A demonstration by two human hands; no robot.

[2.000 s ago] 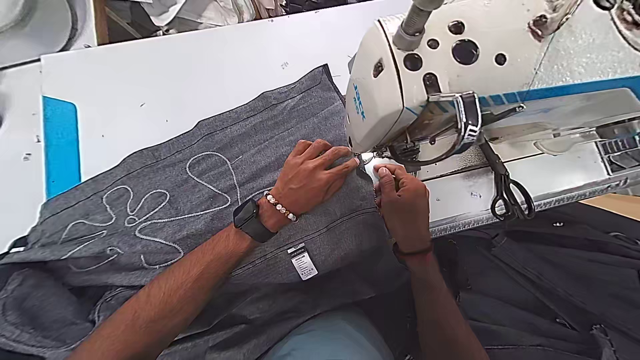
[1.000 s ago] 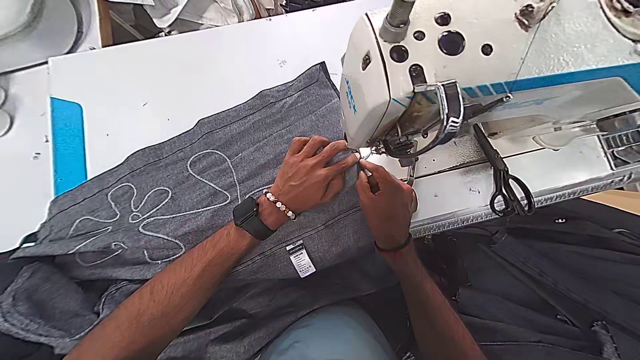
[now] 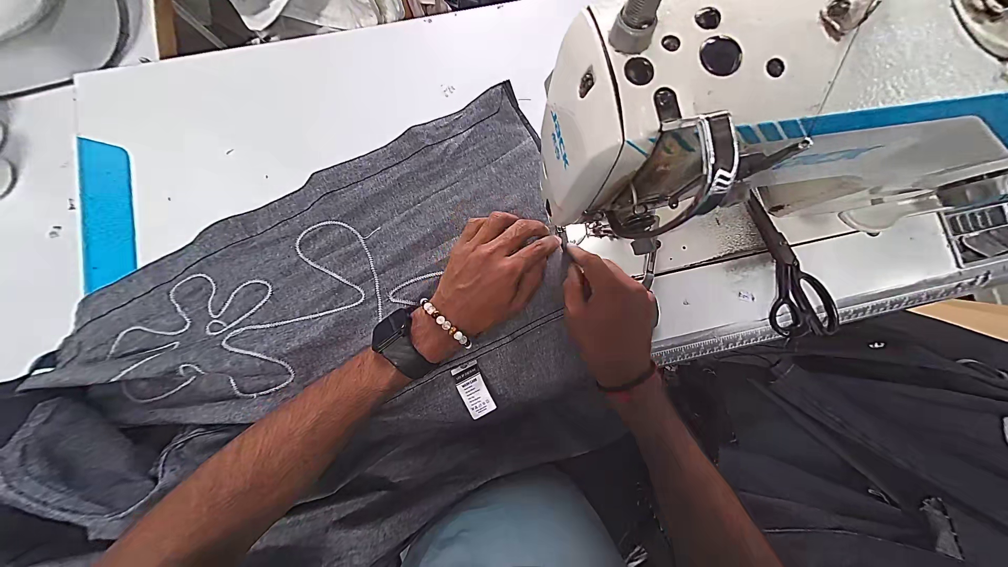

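A dark grey denim garment (image 3: 441, 173) with pale flower-like stitching and a white care label (image 3: 475, 394) lies on the white table, its right edge by the needle area of a Jack sewing machine (image 3: 587, 118). My left hand (image 3: 496, 272), with a beaded bracelet and a black watch, rests on the cloth, its fingertips at the edge just left of the presser foot. Beside it, my right hand (image 3: 606, 315) pinches the edge of the cloth between thumb and forefinger. The needle tip is too small to make out.
Black-handled scissors (image 3: 803, 303) lie on the machine bed to the right, near a measuring tape (image 3: 827, 311) along the table's front edge. More dark denim (image 3: 858, 441) is heaped at the lower right. White cloth (image 3: 315, 12) shows behind the table.
A small white piece seen at my right fingers two seconds ago no longer shows there. My right hand has turned and closed in on the cloth edge beside my left fingertips.
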